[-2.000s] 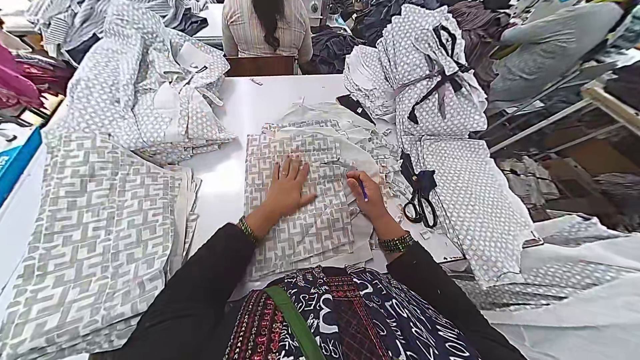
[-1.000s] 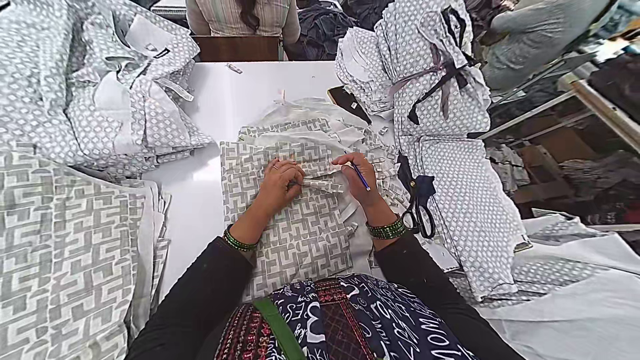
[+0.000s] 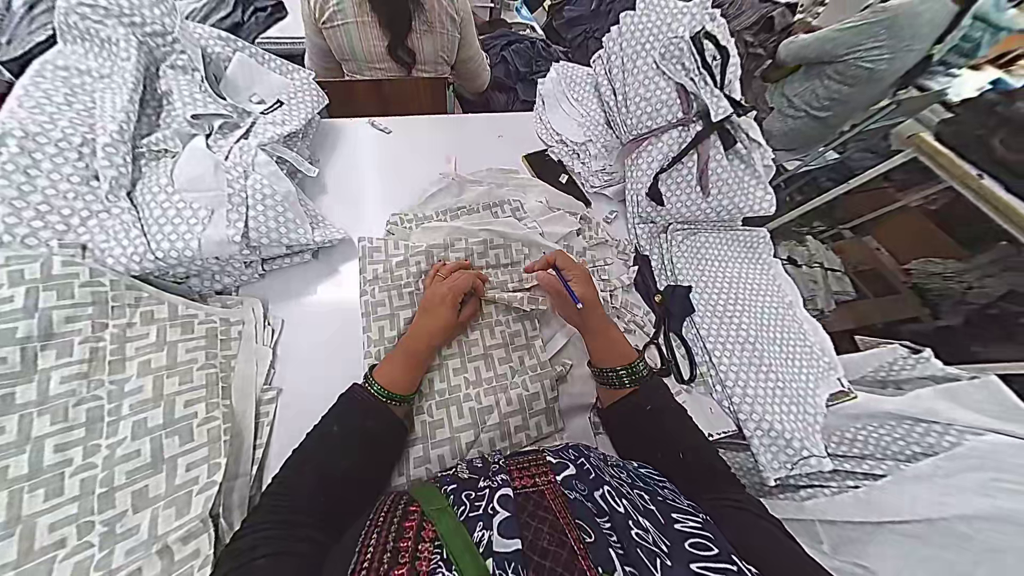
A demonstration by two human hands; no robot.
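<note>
Gray-and-cream geometric-print fabric pieces [image 3: 488,392] lie in a layered pile in front of me on the white table. My left hand [image 3: 453,298] rests on them with curled fingers, at the left end of a small raised fold [image 3: 516,300]; whether it pinches the fold cannot be told. A blue pen [image 3: 566,286] is in my right hand [image 3: 570,290], its lower end pointing toward my wrist. That hand's fingertips are at the fold's right end. Black-handled scissors [image 3: 670,352], partly under a dark cloth scrap [image 3: 678,302], lie just right of my right wrist.
Dotted white-gray fabric heaps [image 3: 240,184] stand at the back left, more geometric-print fabric [image 3: 104,384] at the left. Tied dotted bundles [image 3: 672,136] and a flat dotted stack [image 3: 744,320] flank the right. A person [image 3: 400,40] sits beyond the white table [image 3: 384,160]; another person [image 3: 856,72] is at the upper right.
My left hand was spread flat on the fabric two seconds ago; its fingers are now curled. A fold of the fabric has come up between my hands. The pen has stayed in my right hand.
</note>
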